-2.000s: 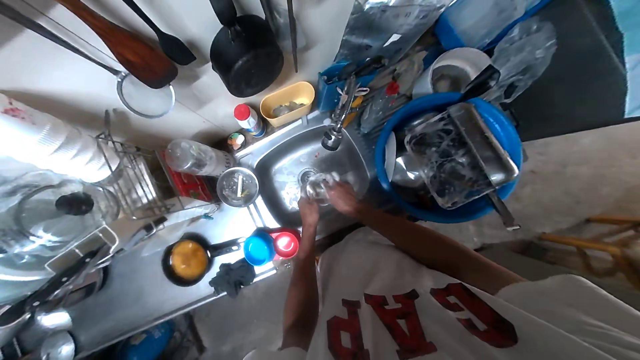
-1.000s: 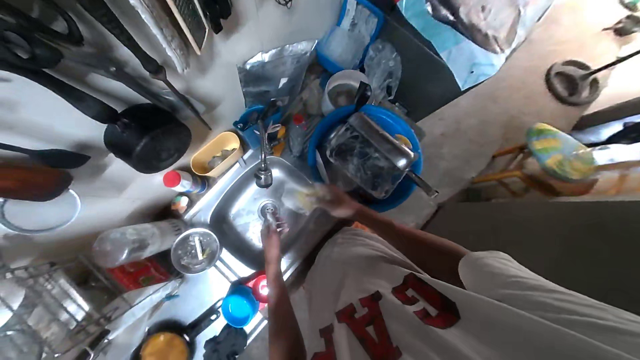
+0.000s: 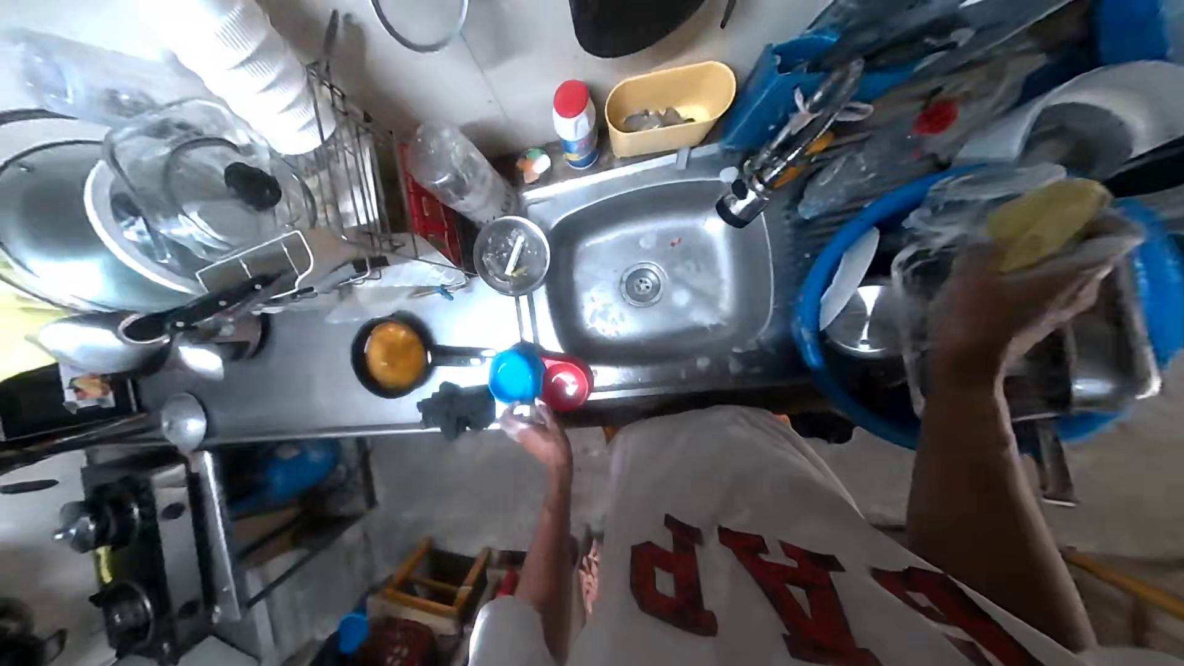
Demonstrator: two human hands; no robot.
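Observation:
My left hand (image 3: 539, 437) is at the counter's front edge, just below a blue cup (image 3: 516, 375) and beside a red cup (image 3: 565, 383). Something pale or clear shows at its fingertips; whether they grip it is not clear. My right hand (image 3: 990, 296) is raised over the blue basin (image 3: 814, 319) with a yellowish sponge (image 3: 1050, 222) in it, somewhat blurred. Below that hand lie a clear plastic container and a metal pan (image 3: 1101, 361) in the basin. Between my hands is the steel sink (image 3: 703, 277), its drain uncovered, with the faucet (image 3: 745, 196) at its upper right corner.
Left of the sink stand a small metal pot (image 3: 511, 256), a frying pan (image 3: 396, 355) with orange-brown contents and a dark cloth (image 3: 456, 410). A yellow tub (image 3: 671, 109) and a red-capped bottle (image 3: 574, 125) line the back edge. A dish rack (image 3: 347, 157) stands further left.
Both hands have left the sink. My left hand has moved left to the cups, and my right hand has moved right, over the basin, with the sponge. The view has swung.

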